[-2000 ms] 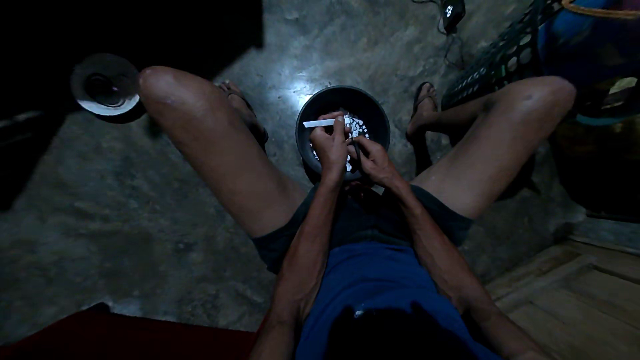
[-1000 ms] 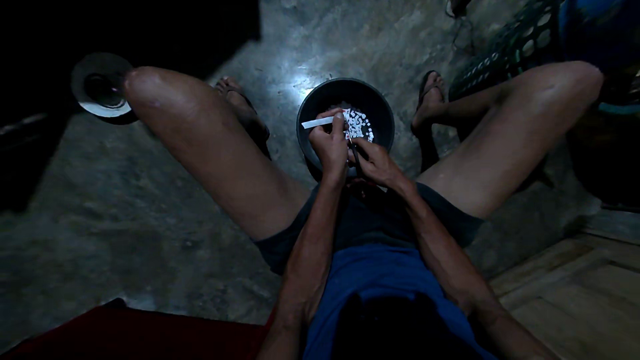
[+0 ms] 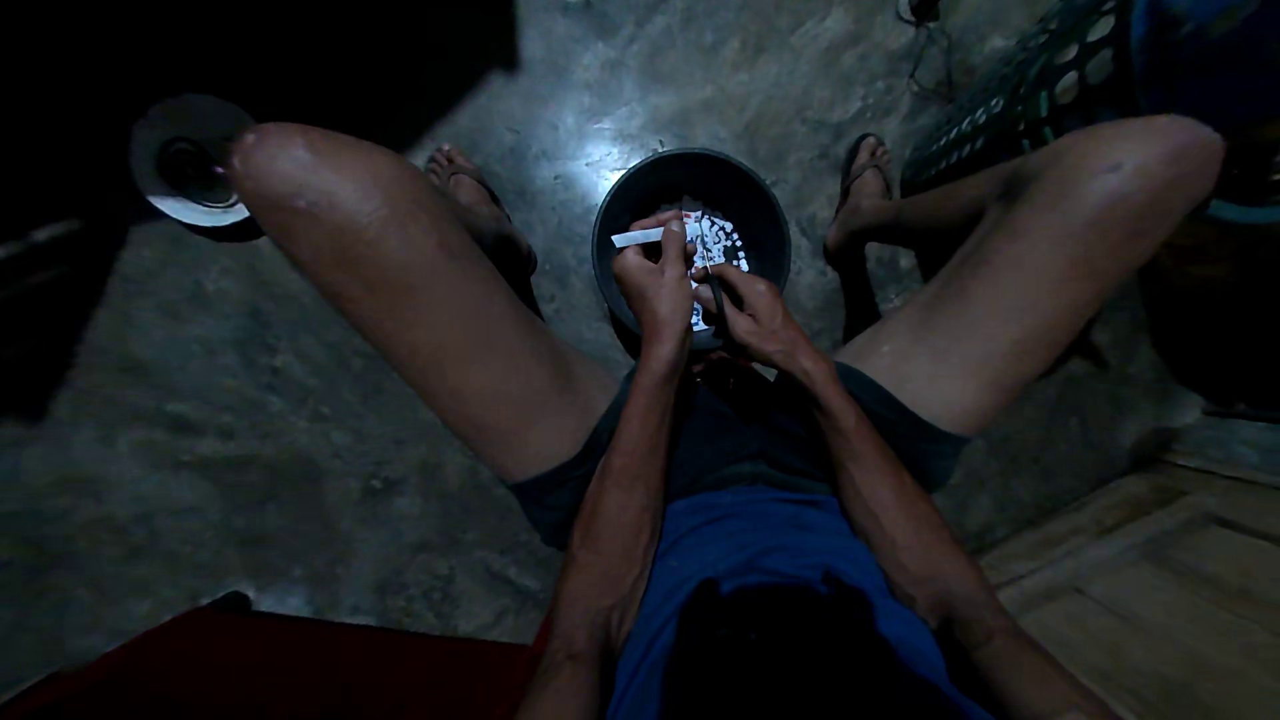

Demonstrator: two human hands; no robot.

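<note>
A round black tub [image 3: 776,200] stands on the floor between my legs, with many small white cut pieces [image 3: 727,240] lying inside. Above it, my left hand [image 3: 655,285] pinches a white strip [image 3: 636,238], apparently paper, that sticks out to the left of the fingers. Close beside it on the right, my right hand [image 3: 755,315] is closed on dark-handled scissors [image 3: 715,290], whose blades point away from me. The blades lie just right of my left fingertips; whether they touch the strip I cannot tell.
A perforated plastic basket [image 3: 1010,110] stands at the upper right, near a dark cord [image 3: 930,60] on the concrete floor. A round metallic object [image 3: 195,205] is beside my left knee. Wooden boards [image 3: 1150,570] lie at the lower right, a red surface [image 3: 300,665] at the lower left.
Both hands have stayed together over the tub, the strip still in my left hand. The scissors' blades show more plainly now. Small finger movements are too fine to tell.
</note>
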